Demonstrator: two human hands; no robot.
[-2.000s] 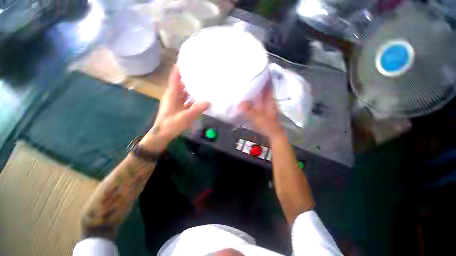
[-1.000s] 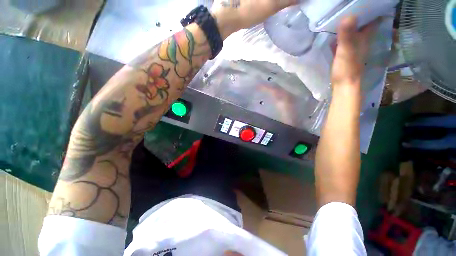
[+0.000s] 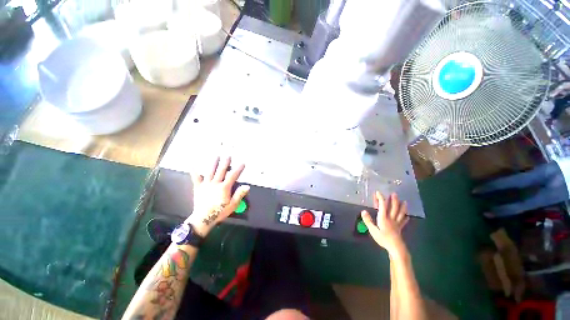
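My left hand (image 3: 215, 195) is spread over the left end of the machine's front panel, its thumb at the left green button (image 3: 241, 207). My right hand (image 3: 387, 220) is spread at the right end, its thumb at the right green button (image 3: 362, 225). Both hands are empty; whether the buttons are pressed in cannot be told. A white housing (image 3: 334, 94) sits on the grey metal plate (image 3: 219, 134) under the silver press head (image 3: 406, 31), with translucent film (image 3: 344, 153) around its base. Glare blurs its outline.
A red button (image 3: 306, 218) is in the middle of the panel. A large white bowl (image 3: 94, 94) and several smaller white bowls (image 3: 165, 59) stand on cardboard (image 3: 147, 137) at the left. A blue-centred fan (image 3: 458, 75) is at the right, beside the plate.
My hands have left the white housing under the press head and moved back toward me, onto the front panel by the green buttons. The view has shifted to show more bench and the whole plate.
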